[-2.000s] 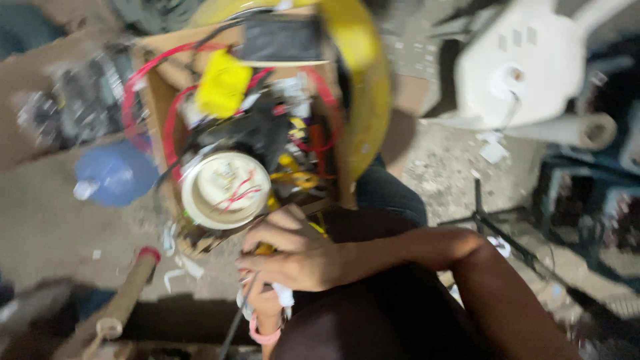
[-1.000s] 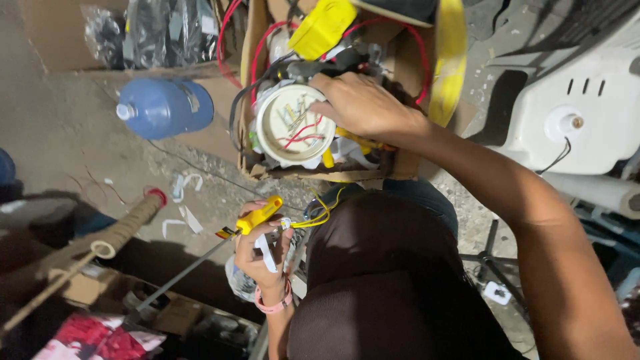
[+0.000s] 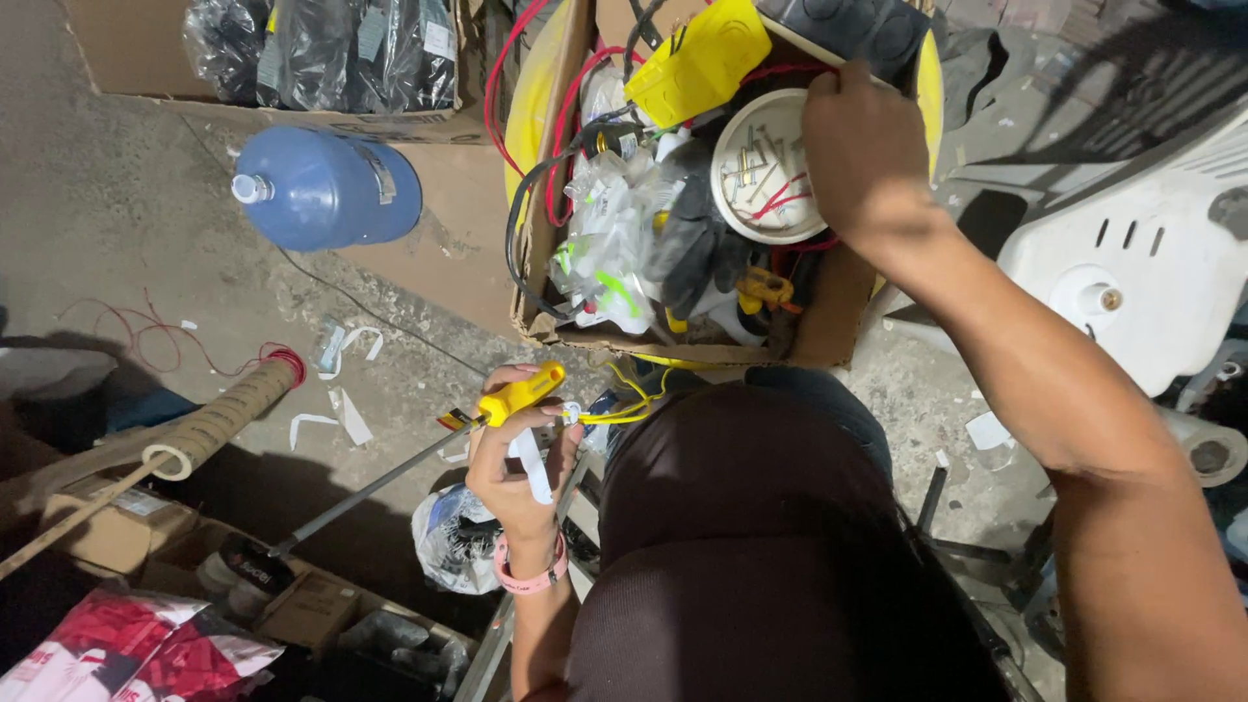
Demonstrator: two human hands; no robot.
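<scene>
My left hand, with a pink wristband, holds a screwdriver by its yellow handle; its long grey shaft points down-left. The same hand has a white strip and a small white piece with yellow wires at the fingers. My right hand is over the right rim of a round white container holding screws and red wire, inside a cardboard box. Its fingertips lie near a dark box-shaped piece; whether they grip anything is hidden.
The cardboard box also holds plastic bags, dark gloves and a yellow electrical box. Left of it lies a blue water jug. A cardboard tube with red wire is lower left. A white plastic piece stands right.
My right hand was at my left hand, then over the container's upper rim; now it is at the container's right side. My left hand still holds the screwdriver.
</scene>
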